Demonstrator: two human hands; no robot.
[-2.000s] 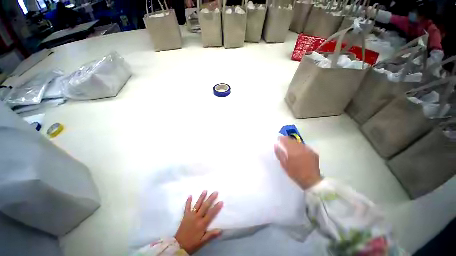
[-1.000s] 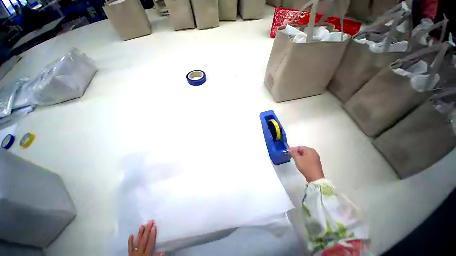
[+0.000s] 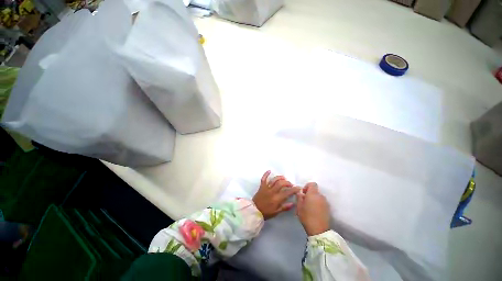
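A bag wrapped in thin white tissue paper [image 3: 385, 175] lies flat in front of me. My left hand [image 3: 273, 196] rests on the paper near its left end, fingers spread. My right hand [image 3: 314, 209] is beside it, thumb and fingertips pinched together at the paper's edge, touching my left fingertips. Whether a strip of tape is between them is too small to tell. The blue tape dispenser [image 3: 464, 202] shows partly beyond the paper's right edge.
Two wrapped totes [image 3: 175, 77] stand at the upper left. A blue tape roll [image 3: 394, 64] lies at the upper right. A plastic-wrapped pack [image 3: 249, 10] is at the top. Unwrapped totes [image 3: 490, 137] are cut off at the right. Green crates [image 3: 60, 241] are at lower left.
The view has swung left. My right hand has left the tape dispenser and come to the paper's left end beside my left hand. The dispenser is now partly hidden behind the paper.
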